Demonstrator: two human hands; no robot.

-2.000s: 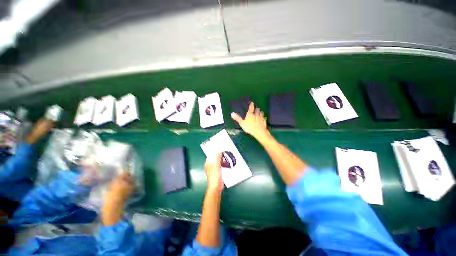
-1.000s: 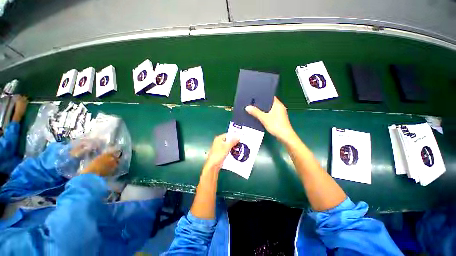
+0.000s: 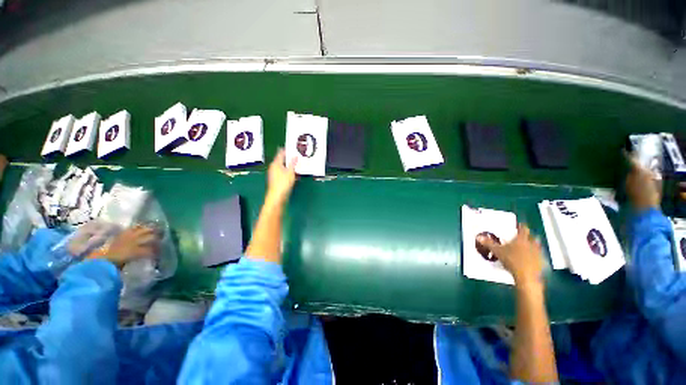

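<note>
My left hand (image 3: 280, 179) holds the near left corner of a white sleeved box (image 3: 307, 134) with a dark round picture, on the far strip. A dark box (image 3: 347, 146) lies close to its right. My right hand (image 3: 521, 258) has its fingers apart, fingertips on a white printed sleeve (image 3: 481, 267) lying on the near worktop. It partly hides the sleeve's right side. A sleeve stack (image 3: 595, 242) lies fanned to the right of that hand.
A dark box (image 3: 223, 231) lies left on the near worktop (image 3: 361, 252). More sleeved boxes (image 3: 244, 140) and dark boxes (image 3: 486, 146) line the far strip. A neighbour's hands (image 3: 135, 244) are at a clear plastic bag (image 3: 160, 259); another person's hand (image 3: 643, 188) is at far right.
My left hand has moved to the far strip, where a white sleeved box now stands by it. My right hand has left the dark box it held and moved right to the sleeve. The view has shifted right.
</note>
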